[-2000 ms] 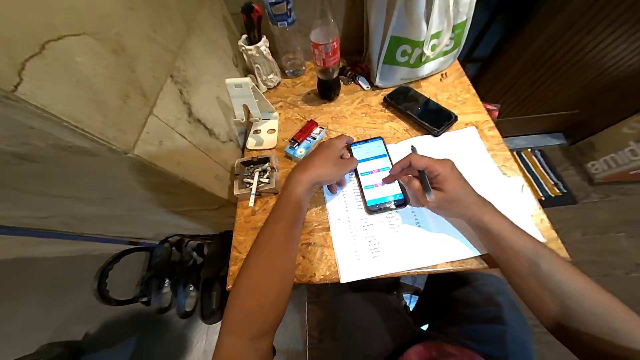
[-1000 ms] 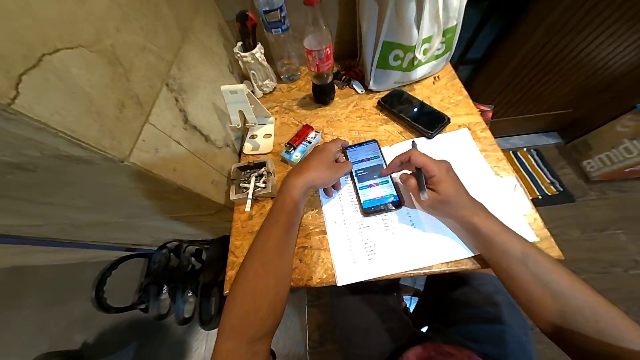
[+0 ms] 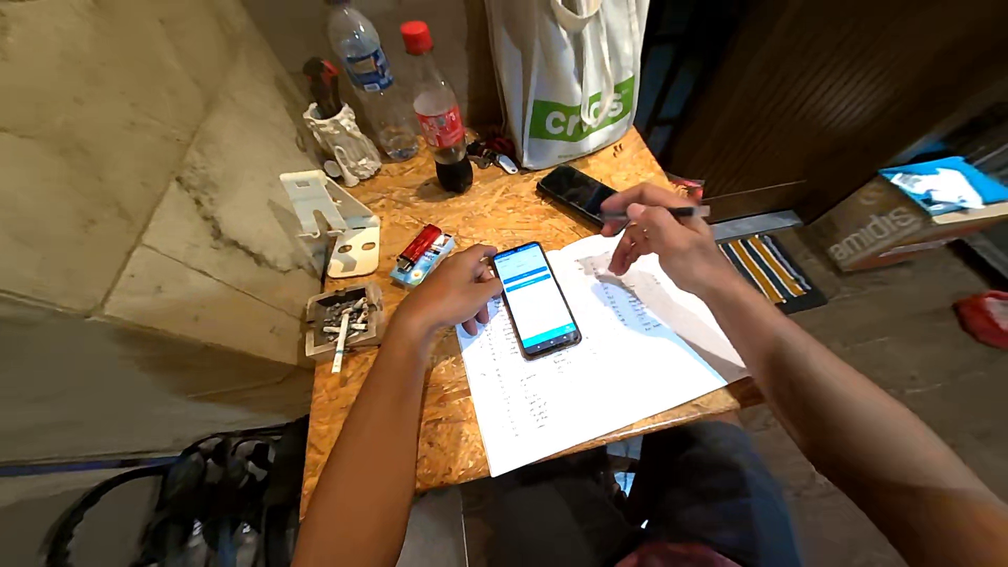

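Note:
A smartphone (image 3: pixel 537 303) with a lit screen lies on an open notebook (image 3: pixel 606 386) that bears handwriting. My left hand (image 3: pixel 459 290) rests at the phone's upper left edge, fingertips against its side. Raised over the notebook's upper right page, my right hand (image 3: pixel 661 232) holds a dark pen (image 3: pixel 681 212) between thumb and fingers. Just behind that hand a second, dark-screened phone (image 3: pixel 577 191) lies on the wooden tabletop. A red lighter (image 3: pixel 419 246) sits on a cigarette pack (image 3: pixel 428 264) left of my left hand.
An ashtray with butts (image 3: pixel 313 324) and a white stand (image 3: pixel 354 250) are at the left. Behind stand a cola bottle (image 3: pixel 441 126), a clear plastic bottle (image 3: pixel 378 98), a sculpted holder (image 3: pixel 344 140) and a cloth bag (image 3: pixel 543 87). A cardboard box (image 3: pixel 878 228) is at the right.
My right hand has moved away from the lit phone's screen, up and to the right, with the pen still in it. The phone's screen shows different content. My left hand stays beside the phone.

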